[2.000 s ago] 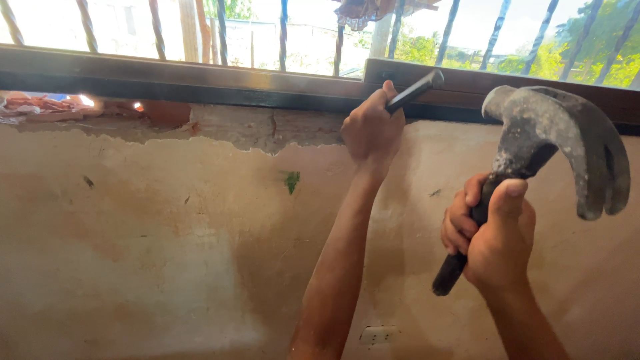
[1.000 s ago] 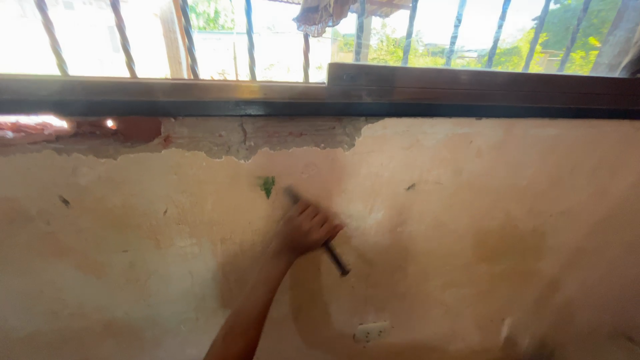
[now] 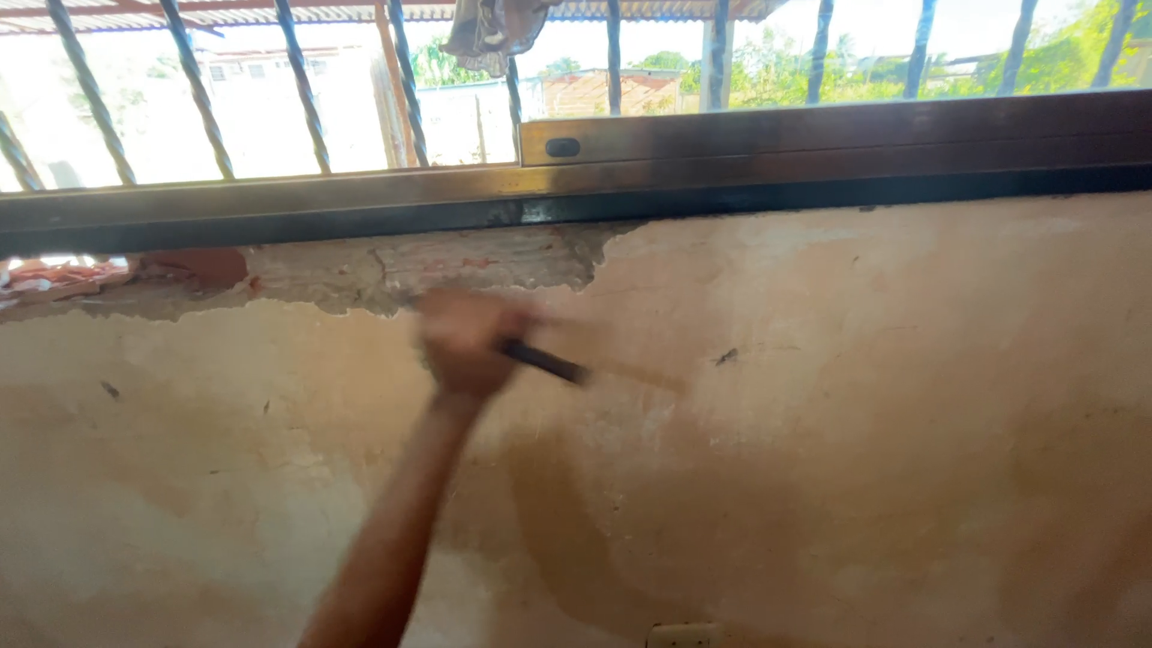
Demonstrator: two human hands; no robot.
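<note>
Blurred by motion, my left hand is closed around a dark metal chisel just below the broken strip of plaster. The chisel's struck end sticks out toward the lower right; its other end, near the plaster edge, is mostly hidden by the hand and blur. Rough grey mortar lies exposed under the window frame, with a ragged lower edge. My right hand and the claw hammer are out of view.
A metal window frame runs across above the painted wall, with twisted bars behind it. Broken red brick shows around a gap at the far left. An outlet plate sits at the bottom edge.
Two seconds ago my left hand was up at the window frame and my right hand held the hammer in view. The left hand has since dropped, then risen to the broken plaster; the hammer has left view.
</note>
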